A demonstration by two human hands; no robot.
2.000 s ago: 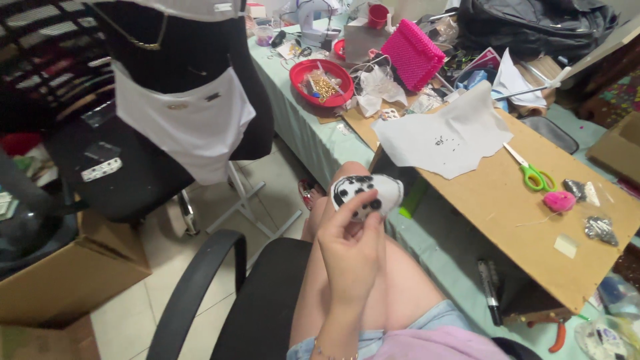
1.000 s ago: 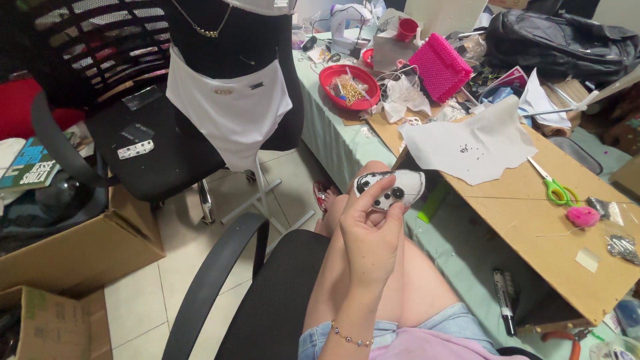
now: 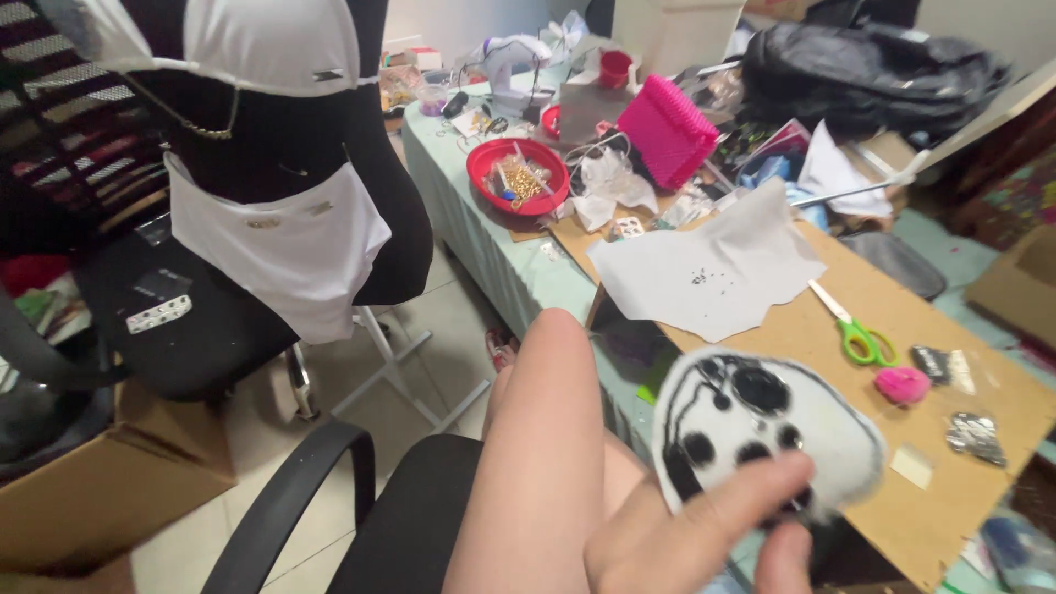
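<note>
My left hand (image 3: 701, 528) holds a rounded white fabric piece (image 3: 817, 412) low at the right of the view, close to the camera. Thumb and a finger pinch its lower edge. Black round stones and black curved lines cover much of its face. Behind it, on a brown board, lies a white cloth (image 3: 742, 247) with small black bits on it. Green-handled scissors (image 3: 858, 338), a pink fuzzy lump (image 3: 902, 385) and small bags of dark pieces (image 3: 976, 437) lie on the board too. My right hand is out of view.
A black dress form (image 3: 396, 206) in white two-piece swimwear stands at left, before a black chair (image 3: 223, 355). A red bowl (image 3: 481, 191) of gold beads and a pink textured item (image 3: 668, 132) are on the cloth-covered table. A cardboard box (image 3: 107, 495) sits lower left.
My left hand has brought the white piece to the right and much closer to the camera, from over my legs to in front of the brown board. It stays in my fingers.
</note>
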